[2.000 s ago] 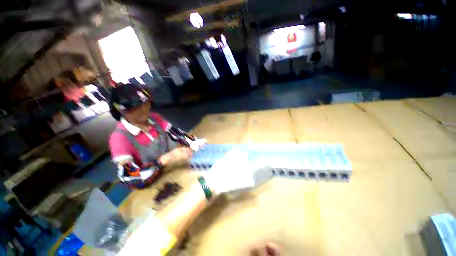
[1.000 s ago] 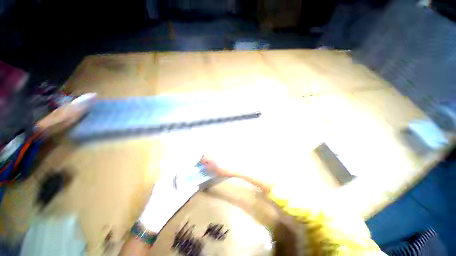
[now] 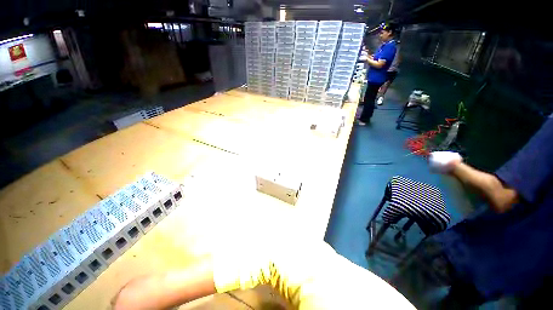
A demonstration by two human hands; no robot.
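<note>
A row of pale perforated housings [image 3: 91, 236] stands side by side at the lower left, with square dark openings along the near side. A single housing [image 3: 279, 186] lies apart on the brown table near its right edge. My right arm, in a yellow sleeve, reaches across the bottom from right to left. My bare right hand [image 3: 130, 298] is at the bottom edge, mostly cut off, and its fingers are hidden. It is nearer to me than the row. My left hand is out of the picture.
The table [image 3: 200, 142] is glaring in the middle. A tall stack of housings [image 3: 297, 60] stands at its far end, with another housing [image 3: 332, 124] nearer. At right are a striped stool [image 3: 415, 203], a person in dark blue [image 3: 503, 224] and a farther person [image 3: 377, 66].
The view has swung right. The row now lies at the lower left, the far stack and persons at right have come in, and my gloved left hand has gone out of the picture.
</note>
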